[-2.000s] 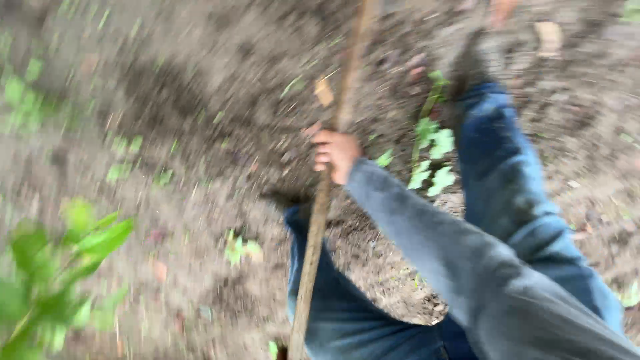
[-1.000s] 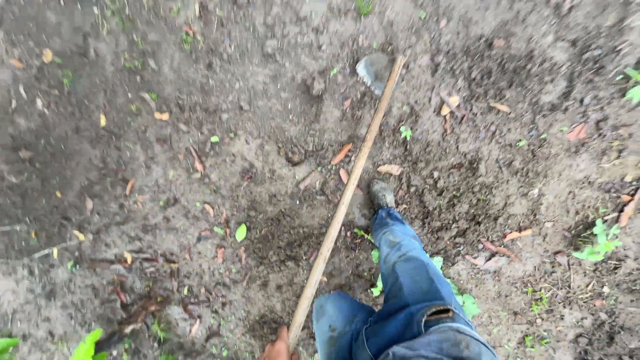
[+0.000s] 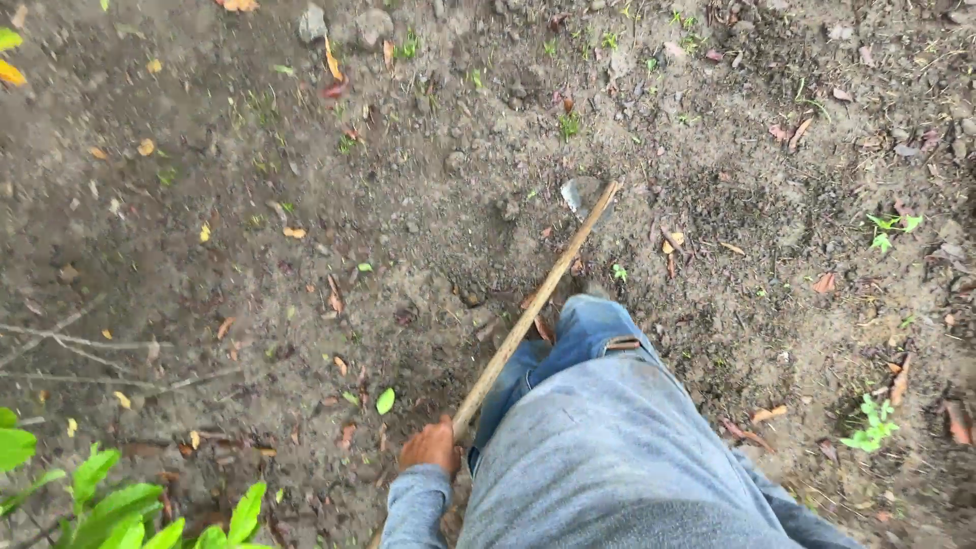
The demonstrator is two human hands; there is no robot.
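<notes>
My left hand [image 3: 431, 448] is closed around the wooden handle [image 3: 526, 323] of a hoe, low in the view beside my hip. From there the handle slants up and to the right, passing over my jeans. At its far end the hoe's metal blade [image 3: 581, 194] rests against or close above the soil; the exact contact cannot be told. The handle's near end runs down past my hand to the bottom edge. My right hand is out of sight; only part of the right sleeve [image 3: 789, 503] shows at the lower right.
Bare brown soil with scattered dry leaves surrounds me. Leafy green branches [image 3: 126, 507] reach in at the lower left, with thin dry twigs [image 3: 80, 347] above them. Small weeds [image 3: 871, 424] grow at the right, and stones [image 3: 312, 24] lie near the top.
Two seconds ago a hand gripped the middle of the handle across my legs; now the only visible hand is lower on it. The view has shifted, and my torso now fills the lower middle.
</notes>
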